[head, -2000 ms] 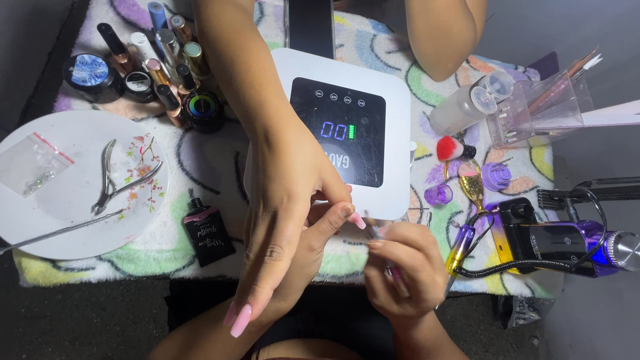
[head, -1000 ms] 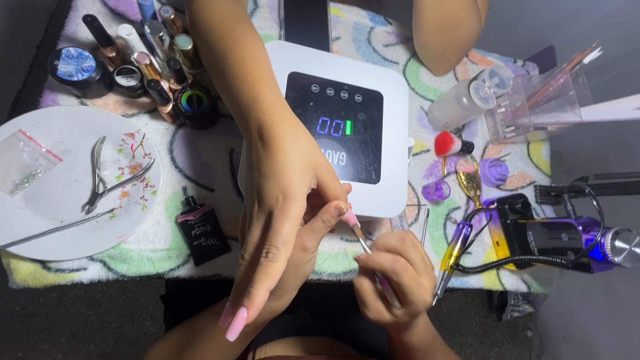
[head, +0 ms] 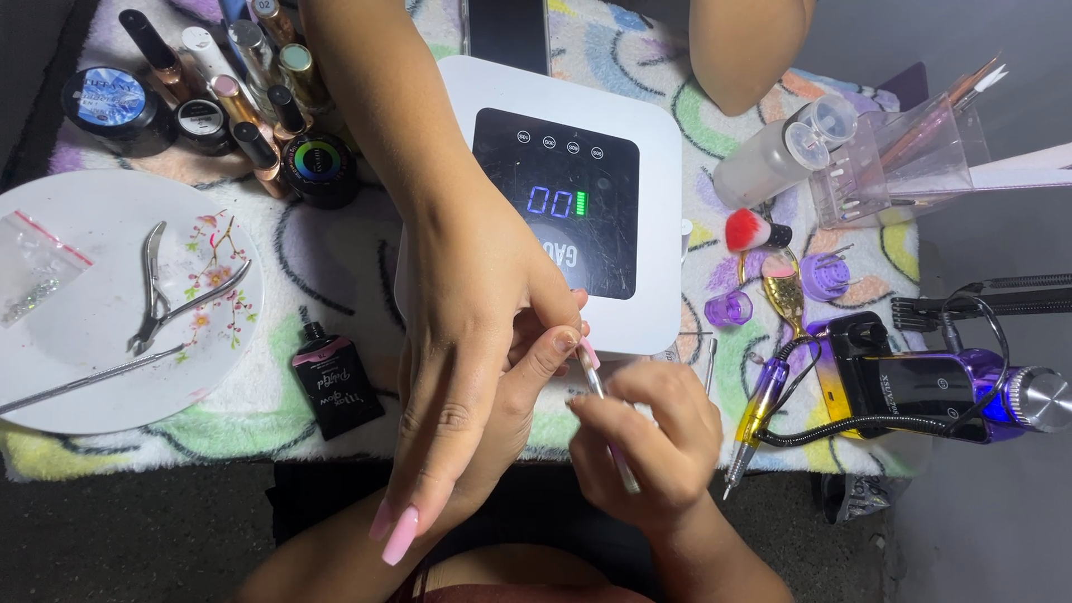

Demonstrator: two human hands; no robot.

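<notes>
My left hand (head: pixel 511 402) is under another person's hand (head: pixel 469 268) and grips that hand's thumb between my thumb and fingers. Pink nails (head: pixel 401 536) show on the person's fingers. A slim nail brush (head: pixel 620 469) is held in my right hand (head: pixel 653 435), its tip at the pink thumbnail (head: pixel 590 353). Beneath the person's hand lies a white nail lamp (head: pixel 662 251) with a lit display. A black and pink gel tube (head: pixel 335 385) is left of the hands.
At left, a white plate (head: pixel 100 201) bears cuticle nippers (head: pixel 155 310), a metal tool and a small bag. Polish bottles (head: pixel 251 142) and jars cluster above. At right are an electric nail drill (head: pixel 754 427), its control unit (head: pixel 913 394), brushes, a pump bottle (head: pixel 754 172) and a clear holder (head: pixel 854 180).
The brush in my right hand has shifted slightly around the person's thumbnail and its angle has changed. My left hand keeps its grip on the thumb.
</notes>
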